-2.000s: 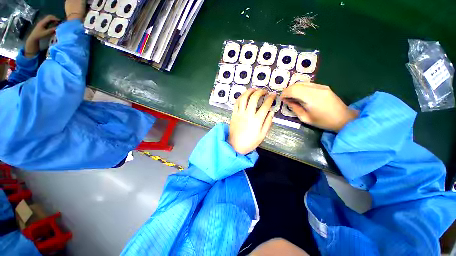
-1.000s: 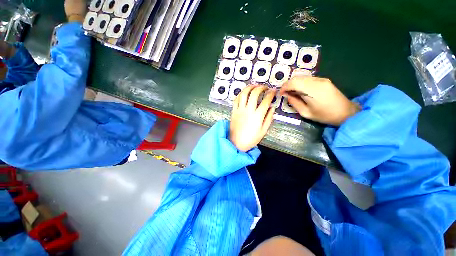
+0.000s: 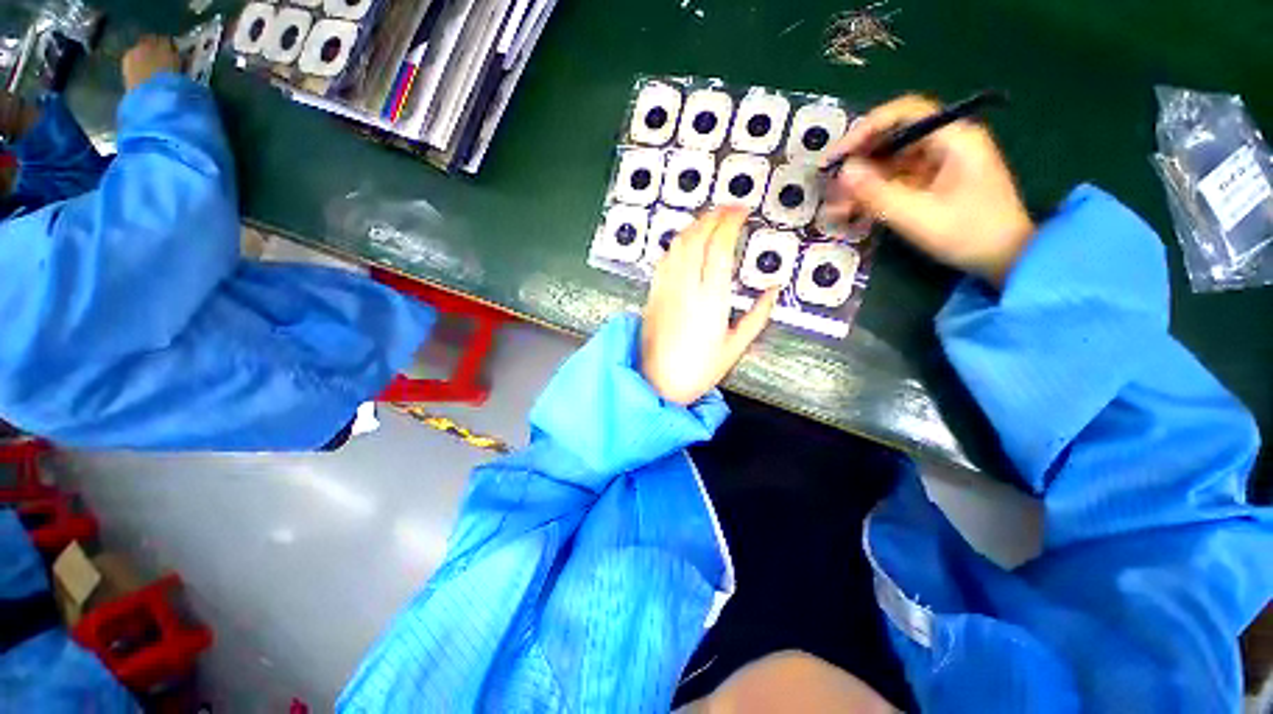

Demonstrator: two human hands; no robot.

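Observation:
The panel of units (image 3: pixel 740 183) lies flat on the green bench, with rows of off-white rounded squares with dark round centres. My left hand (image 3: pixel 698 307) rests on its lower row, fingers spread, covering part of it, with nothing seen in it. My right hand (image 3: pixel 933 181) is above the panel's right side and slightly blurred. It holds slim black tweezers (image 3: pixel 914 128), whose lower end points down-left at the panel. The right hand hides units at the right edge. A loose heap of thin tan pins (image 3: pixel 861 34) lies beyond the panel.
A thick panel stack (image 3: pixel 461 70) with layered edges and units on top stands at upper left. A clear plastic bag (image 3: pixel 1217 188) with a white label lies at right. Another person in a blue smock (image 3: pixel 154 279) works at left. A red stool (image 3: pixel 140 631) stands below on the floor.
My right hand has lifted and moved up-right off the lower row, and the black tweezers now show. My left fingers have shifted slightly left, uncovering lower units. The other person's hand has moved.

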